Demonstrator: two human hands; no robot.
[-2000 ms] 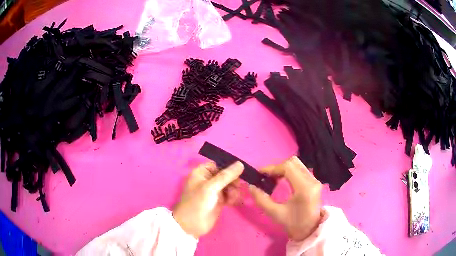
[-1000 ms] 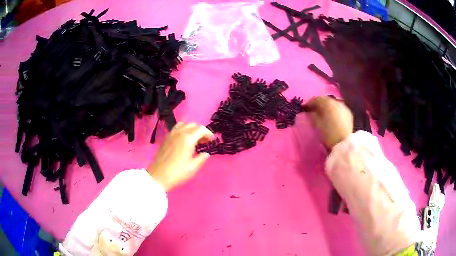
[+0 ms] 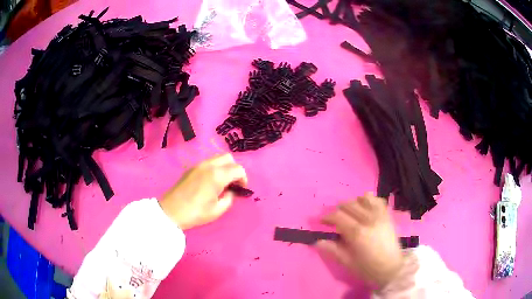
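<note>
My left hand [image 3: 205,190] is left of the table's middle. Its fingertips are shut on a small black piece [image 3: 240,190], which looks like a buckle part and is mostly hidden. My right hand [image 3: 364,236], slightly blurred, grips a flat black webbing strap [image 3: 294,235]. The strap lies nearly level; one end points towards my left hand and the other shows past the right wrist. The strap and the small piece are apart. The loose buckle pile [image 3: 271,102] lies beyond my hands.
A bundle of webbing [image 3: 399,149] lies right of the buckles, with the large dark webbing stock [image 3: 461,70] behind it. A tangled strap heap [image 3: 87,99] is at left. A clear plastic bag [image 3: 251,23] is at the top. A phone [image 3: 504,239] lies at the right edge.
Both hands have drawn back from the buckle pile and the right side. My left hand now holds a small black piece and my right hand holds a strap. The view has shifted slightly.
</note>
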